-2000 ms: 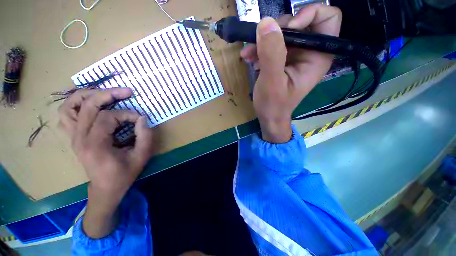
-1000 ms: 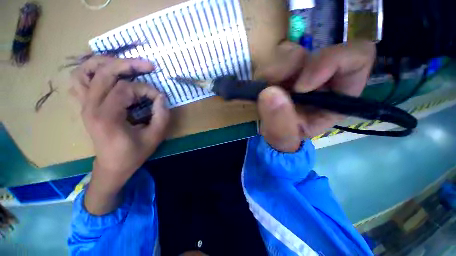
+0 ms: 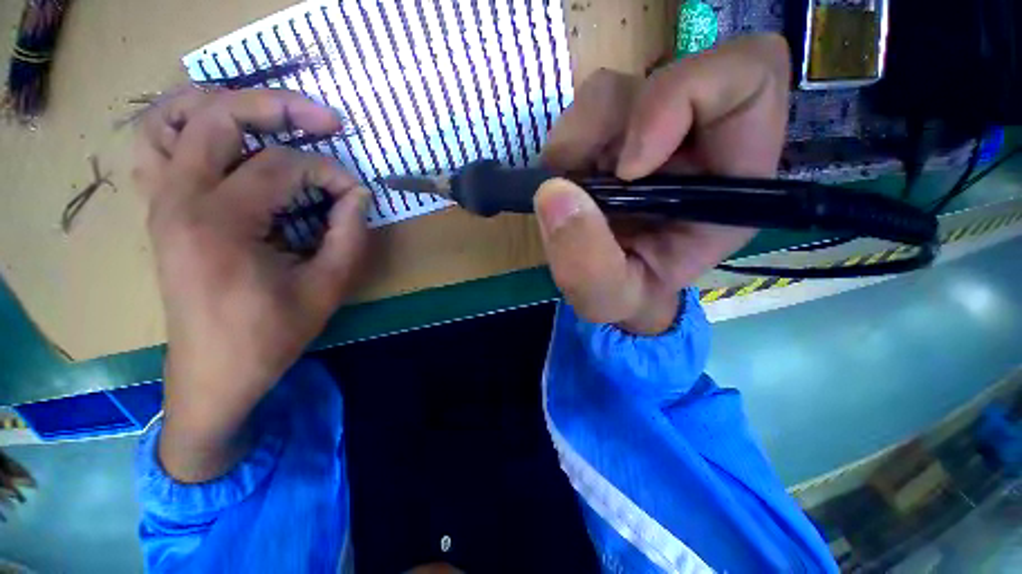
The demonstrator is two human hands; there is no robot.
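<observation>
The white panel (image 3: pixel 448 79) with dark parallel stripes lies on the brown cardboard. My left hand (image 3: pixel 252 213) rests over its lower left corner. Thumb and index finger are bent into a ring, and thin dark lead wires (image 3: pixel 269 74) stick out past the fingers onto the panel. A dark clump shows inside the ring of the fingers; I cannot tell exactly what it is. My right hand (image 3: pixel 672 179) holds the black soldering iron (image 3: pixel 695 202) almost level. Its metal tip points left, at the panel's lower edge beside my left fingertips. Whether the tip touches anything cannot be told.
A tied wire bundle (image 3: pixel 31 56) and loose wires (image 3: pixel 85 196) lie on the cardboard (image 3: pixel 112 269) at left. At the upper right, a metal-edged box (image 3: pixel 846 43), amber inside, sits on a dark speckled case. The iron's black cord loops right over the bench edge.
The iron's tip has come down from the panel's top edge to its lower part near my left fingers. The view has shifted, so the panel sits higher in the picture.
</observation>
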